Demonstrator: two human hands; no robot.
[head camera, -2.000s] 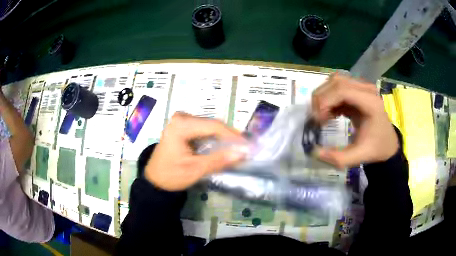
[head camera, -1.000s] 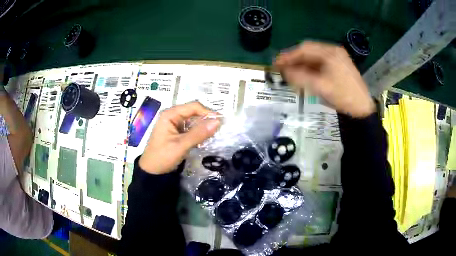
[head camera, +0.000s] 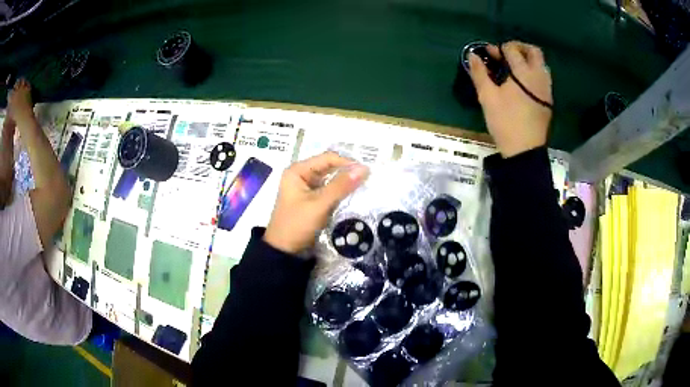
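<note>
My right hand (head camera: 518, 94) is at the top face of a black cylindrical unit (head camera: 465, 79) on the green conveyor belt. Its fingers cover a dark piece there, and a thin black cord (head camera: 527, 85) runs over the fingers. My left hand (head camera: 314, 200) pinches the upper left edge of a clear blister tray (head camera: 473, 344) on the bench. The tray holds rows of round black panels (head camera: 398, 230); some with pale spots lie on its upper and right part. A single round panel (head camera: 223, 156) lies on the printed bench cover beside a standing sample unit (head camera: 148, 153).
More black units stand on the belt (head camera: 303, 53), at left and right. A grey metal bar (head camera: 643, 125) slants in at upper right. Yellow sheets (head camera: 639, 264) and another round panel (head camera: 574, 212) lie at right. A person's arm (head camera: 47, 181) is at the left.
My right hand has moved from above the bench up and right onto a unit on the belt. That unit has moved right along the belt. My left hand still holds the tray.
</note>
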